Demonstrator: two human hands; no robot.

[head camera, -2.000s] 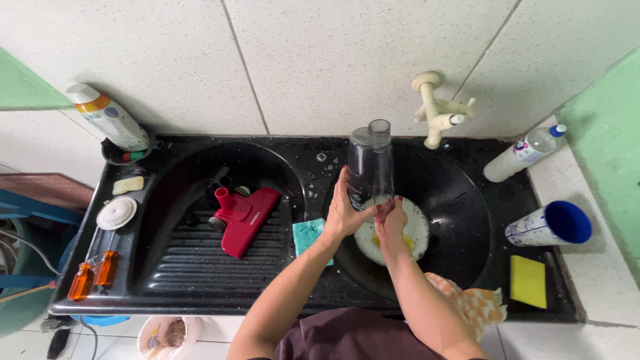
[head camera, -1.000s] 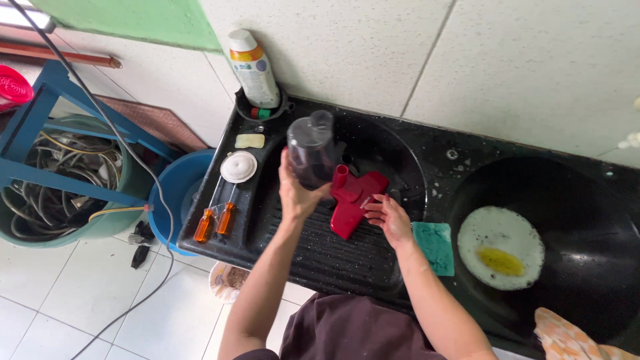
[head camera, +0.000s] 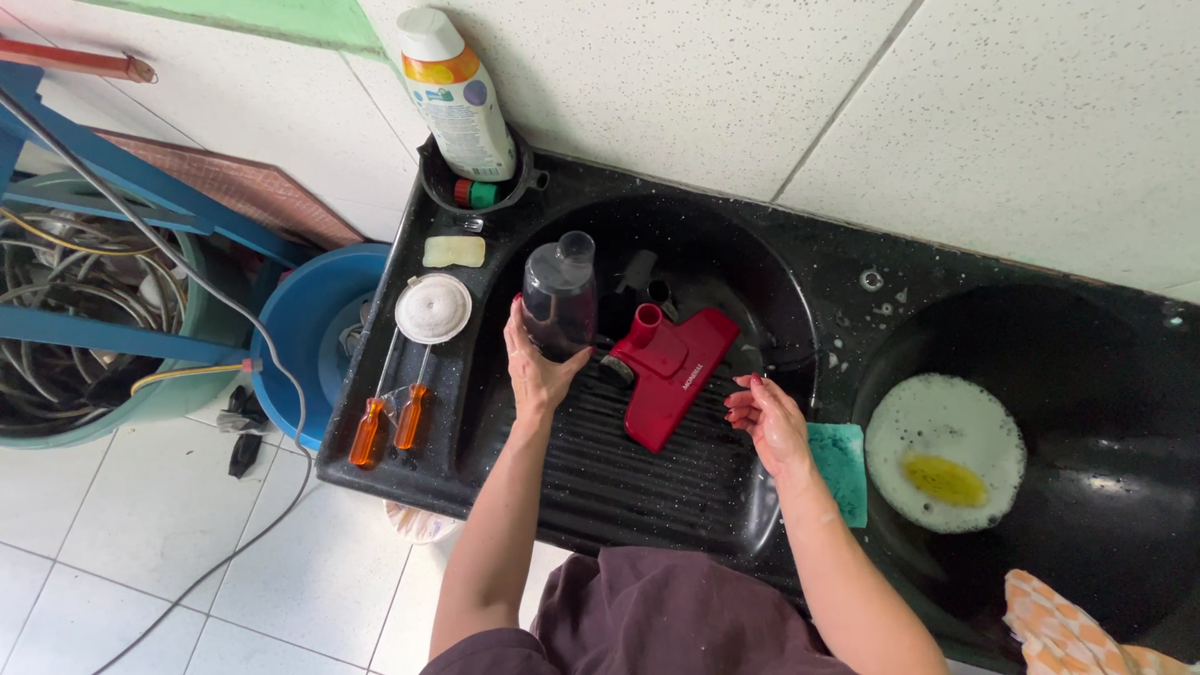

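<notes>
My left hand [head camera: 544, 366] grips the lower end of a clear, smoky plastic vacuum cleaner container [head camera: 561, 295], held over the left part of the ribbed black basin. Close to its right, a red vacuum cleaner floor head [head camera: 677, 367] lies on the ribs, with small dark parts behind it. My right hand [head camera: 767, 417] hovers over the basin's right side, fingers loosely curled, with nothing in it. A teal sponge cloth [head camera: 839, 473] lies between the two basins, partly behind my right forearm. Foamy water with a yellow patch [head camera: 945, 478] stands in the right basin.
On the left ledge are two orange-handled screwdrivers [head camera: 409, 417], a round white filter [head camera: 433, 309], a pale soap piece [head camera: 454, 251] and a black holder with a white bottle [head camera: 459, 103]. A blue tub [head camera: 281, 309] stands beyond. A patterned cloth [head camera: 1064, 619] hangs at lower right.
The clear container has moved from above the right basin to the left basin. Both hands were at it two seconds ago; now only my left hand holds it. The view has swung left.
</notes>
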